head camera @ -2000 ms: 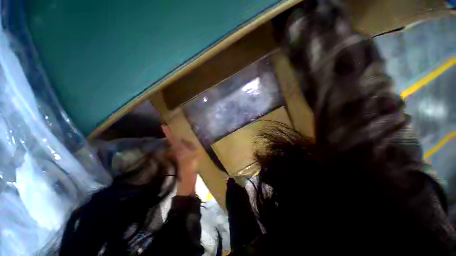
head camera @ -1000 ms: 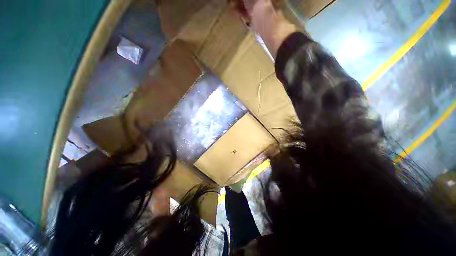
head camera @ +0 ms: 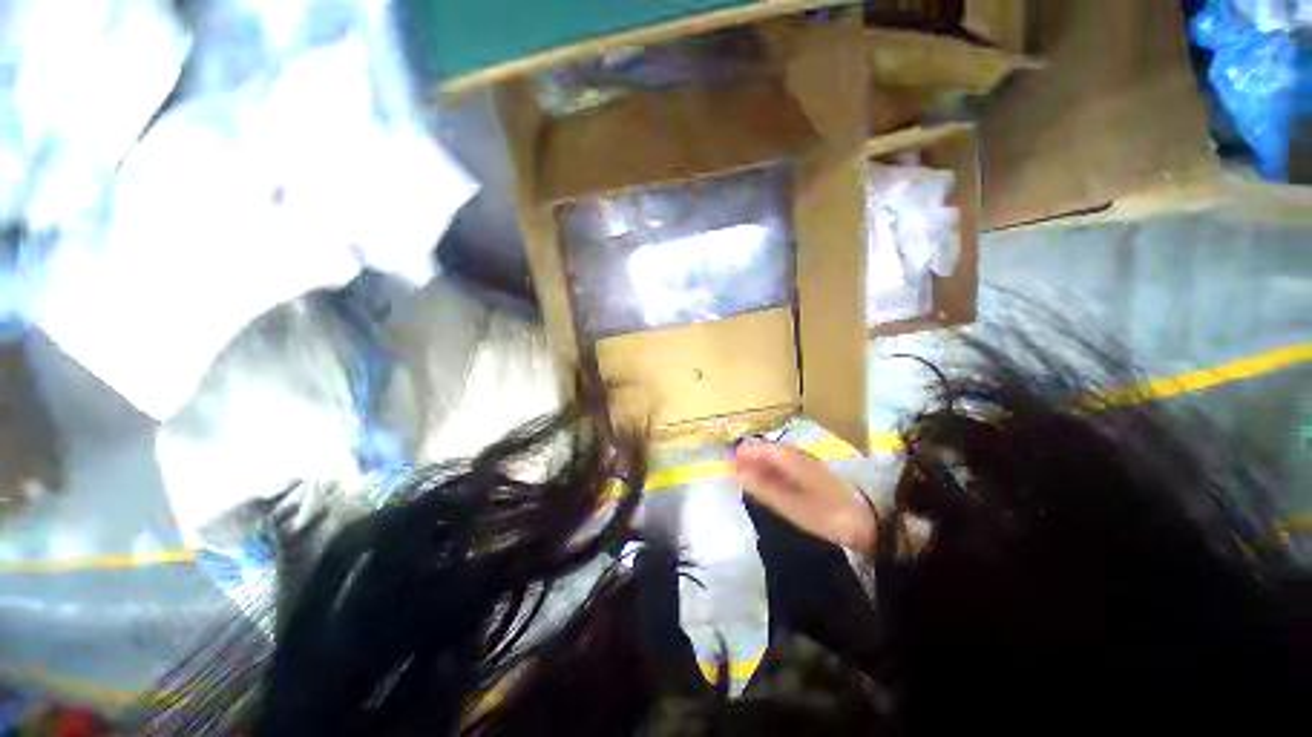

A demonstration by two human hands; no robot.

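Note:
An open brown carton [head camera: 832,288] stands on the floor in front of me. Clear plastic-wrapped goods [head camera: 698,274] lie inside it under a bright glare, with a flat cardboard piece [head camera: 698,370] at the near side. My right hand [head camera: 803,493] is just below the carton's near edge, blurred, its fingers pointing left. A thin dark strand shows by its fingertips; whether the hand holds it is unclear. Long dark hair covers much of the lower view. My left hand is not visible.
A large off-white sack [head camera: 266,410] and a white sheet [head camera: 288,202] are at the left. A green bench top [head camera: 576,32] is above the carton. A smaller carton [head camera: 954,295] with white pieces stands right of it. Blue plastic [head camera: 1245,79] is at the upper right. Yellow lines cross the floor.
The view has swung, so the sack and white sheet now show at left. My right hand has moved from the upper flaps down to the carton's near side. The left hand seen earliest is gone.

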